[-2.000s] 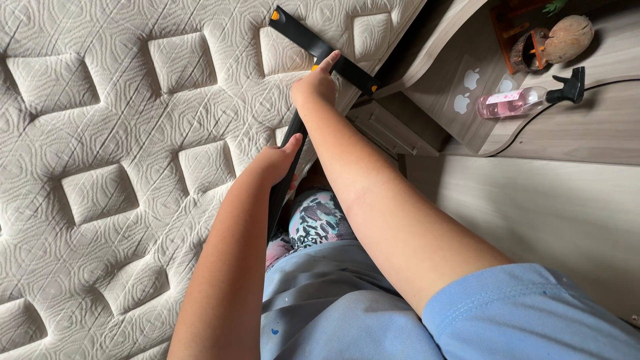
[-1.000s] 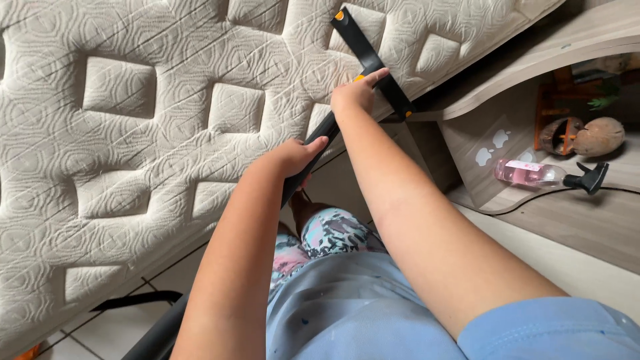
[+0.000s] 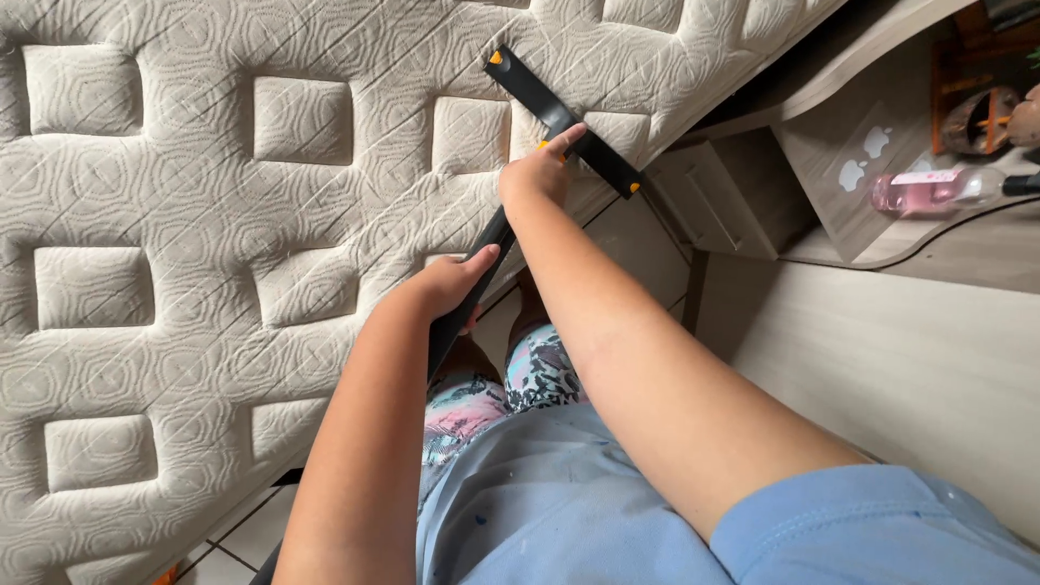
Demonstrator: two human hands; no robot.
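A black vacuum cleaner floor head [image 3: 597, 154] with small yellow parts at its ends lies on the quilted, cream-coloured mattress [image 3: 195, 203], near the edge closest to the shelf. My right hand [image 3: 536, 175] grips the neck just behind the head, one finger stretched along it. Lower on the black tube [image 3: 455, 325], my left hand [image 3: 455, 280] is closed around it, thumb on top. The tube's lower end goes out of sight behind my left forearm.
At the right stands a wood-look shelf unit [image 3: 877, 252] with a drawer [image 3: 703, 199]. On it are a spray bottle of pink liquid [image 3: 934, 191], a dark cable and a coconut-shell ornament [image 3: 975, 122]. Floor tiles [image 3: 252, 528] show below the mattress.
The view has shifted. Both hands keep hold of the tube, and the floor head stays on the mattress near its edge.
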